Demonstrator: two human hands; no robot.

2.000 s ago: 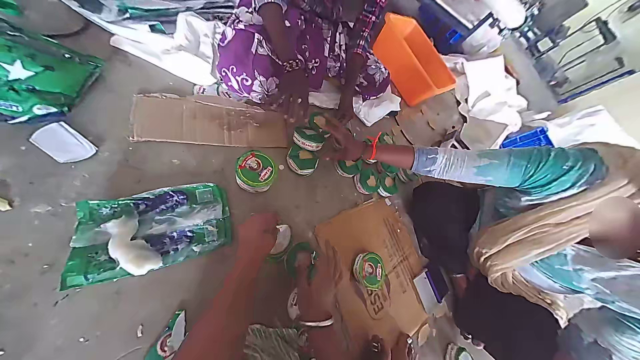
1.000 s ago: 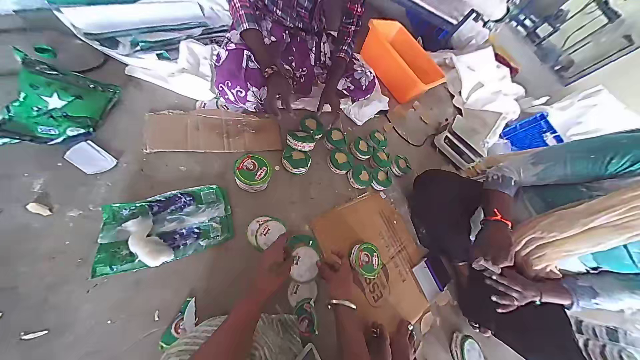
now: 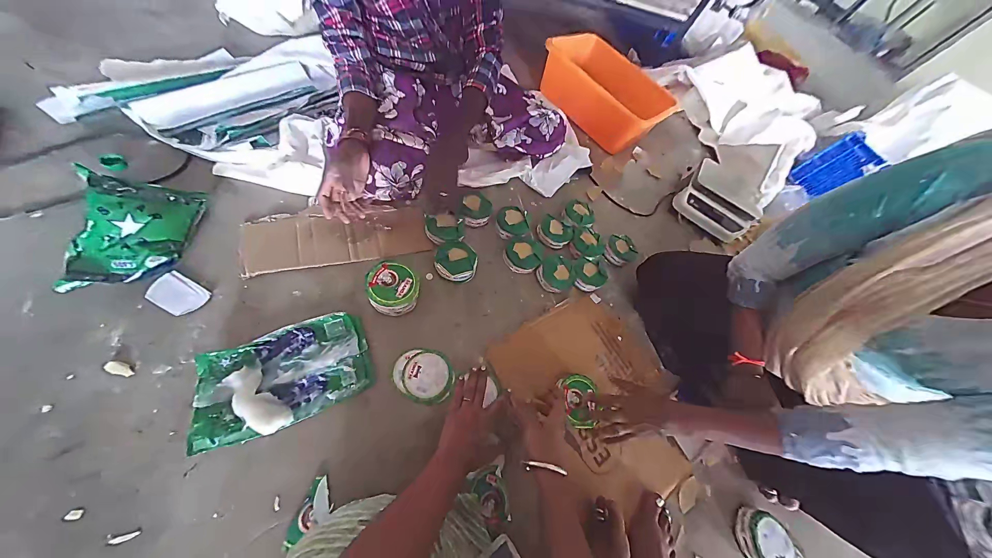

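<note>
My left hand [image 3: 468,422] lies with its fingers over a white round disc [image 3: 490,387] on the floor, at the left edge of a flat cardboard sheet [image 3: 628,356]. Close beside it, my right hand [image 3: 540,422], with a bangle at the wrist, is over the cardboard edge; whether it grips anything is unclear. Left of my hands lie white round discs with green rims [image 3: 425,376]. A co-worker's hand [image 3: 632,411] reaches from the right to a small stack of green round labels [image 3: 578,401] on the cardboard. Farther forward stands a taller stack of green labels [image 3: 392,287].
Several green-topped round packs [image 3: 555,230] stand before a seated co-worker, by a cardboard strip [image 3: 333,240]. At left lie a green bag [image 3: 132,225] and a plastic packet [image 3: 333,387] with a white lump [image 3: 260,403]. An orange bin [image 3: 604,97] and a weighing scale [image 3: 717,203] are beyond.
The right co-worker's hand, at their lap a second ago, now reaches to the label stack on the cardboard. My left hand has moved off the discs at left.
</note>
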